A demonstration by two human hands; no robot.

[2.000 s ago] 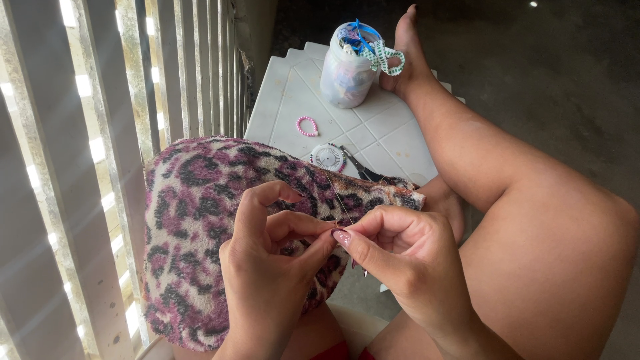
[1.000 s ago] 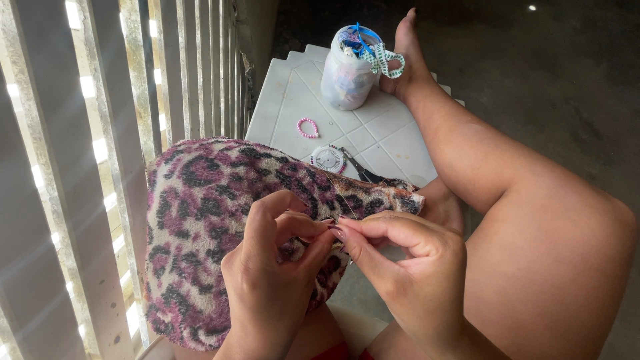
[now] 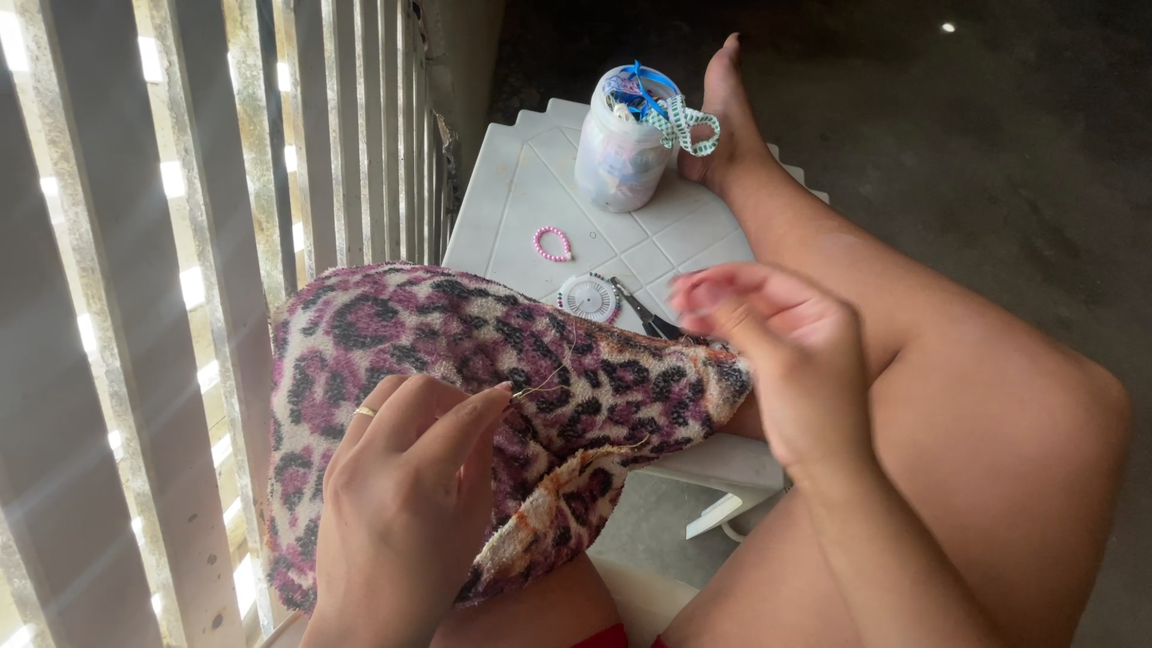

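Observation:
A fuzzy cloth with a purple and black leopard print (image 3: 423, 333) lies over my lap and the near edge of a white table. Above it, my left hand (image 3: 405, 504) pinches a thin pale thread (image 3: 544, 385) between thumb and forefinger. My right hand (image 3: 783, 360) is raised over the cloth's right end, blurred, its fingers curled toward the thumb; whether it holds a needle or thread cannot be told. Just past the cloth lie a wheel of pearl-headed pins (image 3: 589, 298) and small black-handled scissors (image 3: 652, 317), partly behind the cloth.
On the white plastic table (image 3: 513, 180) stand a translucent jar (image 3: 625, 148) stuffed with ribbons and, nearer, a pink beaded bracelet (image 3: 552, 244). A slatted barrier (image 3: 207, 270) runs along the left. My bare foot (image 3: 729, 108) rests beside the jar.
My hands, together over the cloth in the earlier frames, have parted. The right has moved up and to the right; the left has moved a little down and to the left.

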